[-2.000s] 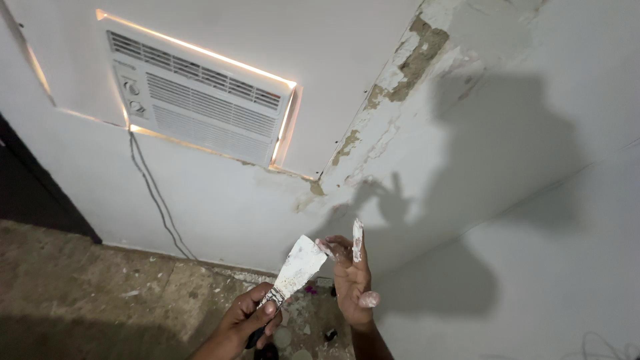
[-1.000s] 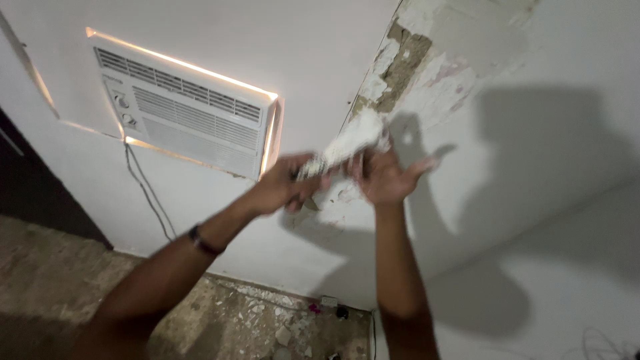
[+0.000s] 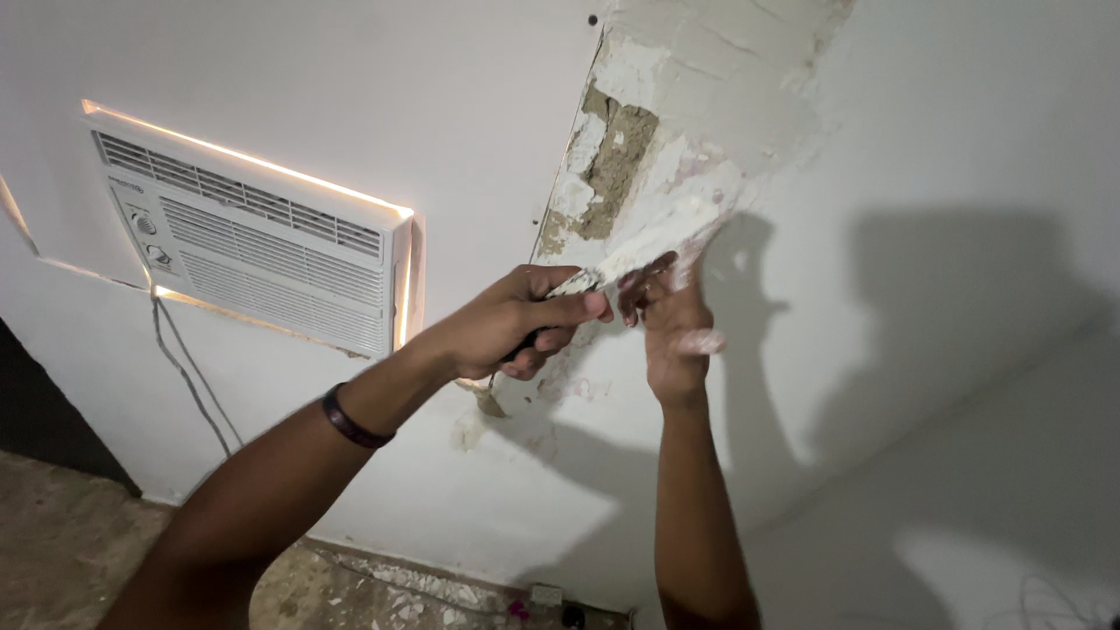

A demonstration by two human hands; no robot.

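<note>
My left hand is closed around the dark handle of a putty knife, whose blade is coated in white filler and points up to the right. Beside and partly behind the blade, my right hand has its fingers raised, with white paste on the fingertips and thumb; whether they touch the blade cannot be told. Behind and above the hands, the wall has a damaged strip with chipped paint and exposed rough plaster.
A window air conditioner sits in the wall at left, light showing round its edges. Its cord hangs down. Paint flakes and a small box-like object lie at the wall's foot. Shadows fall at right.
Both hands, with the putty knife, have risen from low near the floor to the damaged strip of wall. The left hand has kept its hold on the knife.
</note>
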